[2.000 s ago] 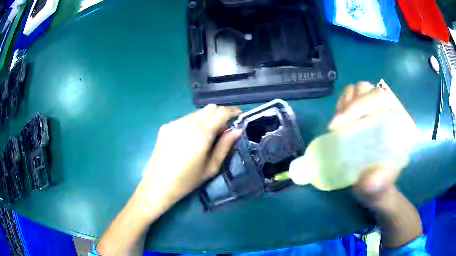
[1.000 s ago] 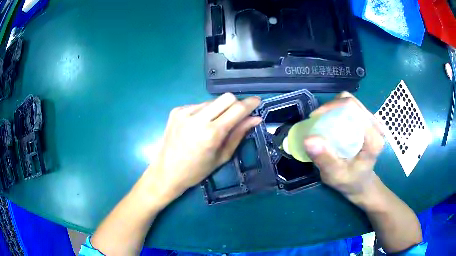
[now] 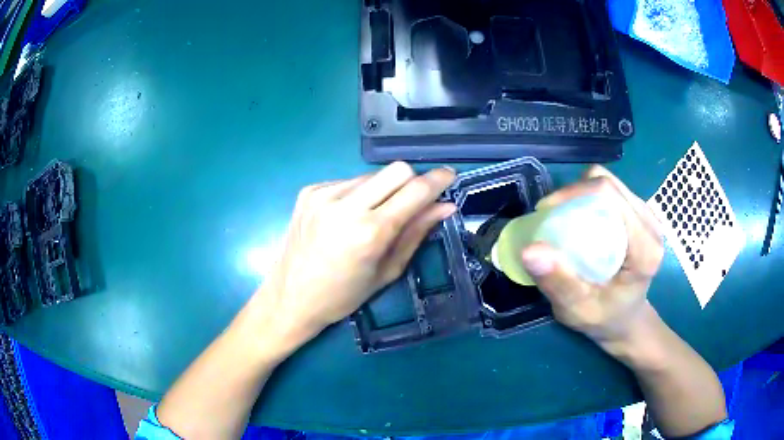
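A black housing (image 3: 459,314) lies on the green bench in front of me, its rectangular windows to the left and its angular recess to the right. My left hand (image 3: 348,245) grips its upper left edge with fingers and thumb. My right hand (image 3: 593,284) holds a translucent yellow-green squeeze bottle (image 3: 563,241), tilted with its nozzle down at the middle of the recess. The bottle and right fingers hide part of the recess. Whether the nozzle tip touches the housing, and whether liquid comes out, I cannot tell.
The black press fixture (image 3: 494,142) stands just behind the housing. A dot sheet (image 3: 698,225) lies at right. Waiting housings (image 3: 53,232) are at the left edge. The blue tray (image 3: 632,19) with white contents and a red bin (image 3: 756,39) are at upper right.
The bottle has gone from a sideways tilt over the housing's lower right part to a steeper hold at mid recess. The housing has turned slightly. The dot sheet, earlier mostly hidden, is now uncovered.
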